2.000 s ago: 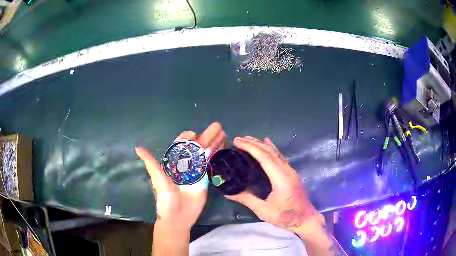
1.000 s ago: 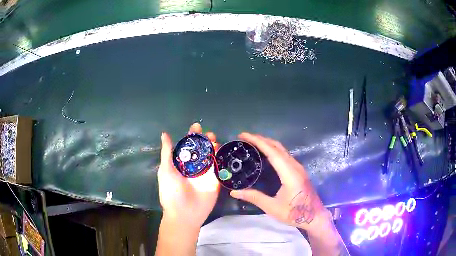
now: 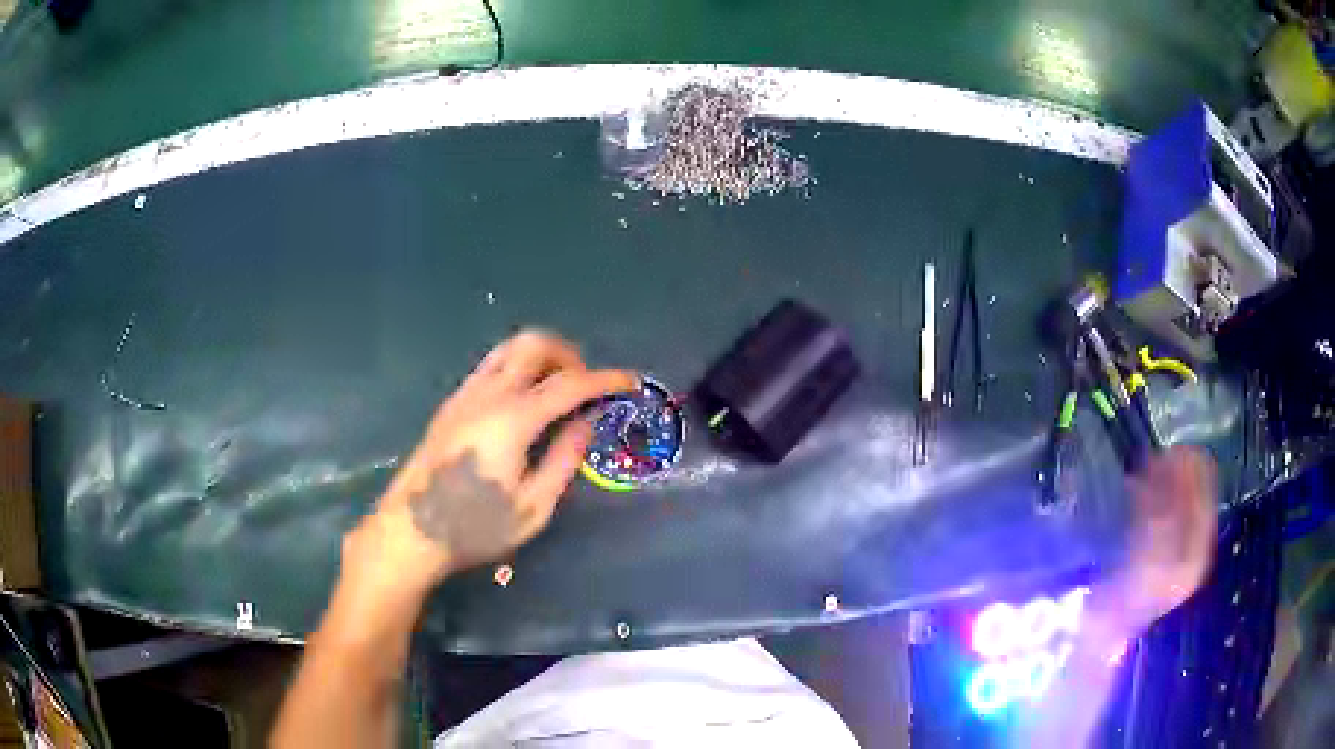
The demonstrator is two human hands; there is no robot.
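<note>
The round circuit board sits face up in its open round shell on the green mat. My left hand rests at its left side, with thumb and forefinger on its rim. The black cylinder housing lies on its side just right of the board, with no hand on it. My right hand is blurred at the far right, at the lower ends of the pliers; whether it holds anything cannot be told.
A pile of tiny silvery bits lies by a clear cup at the white strip. A white stick and dark tweezers lie right of centre. A blue box stands at right. Lit rings glow at lower right.
The board and the housing are down on the mat; both were in my hands. My right hand has let go of the housing and moved far right to the tools.
</note>
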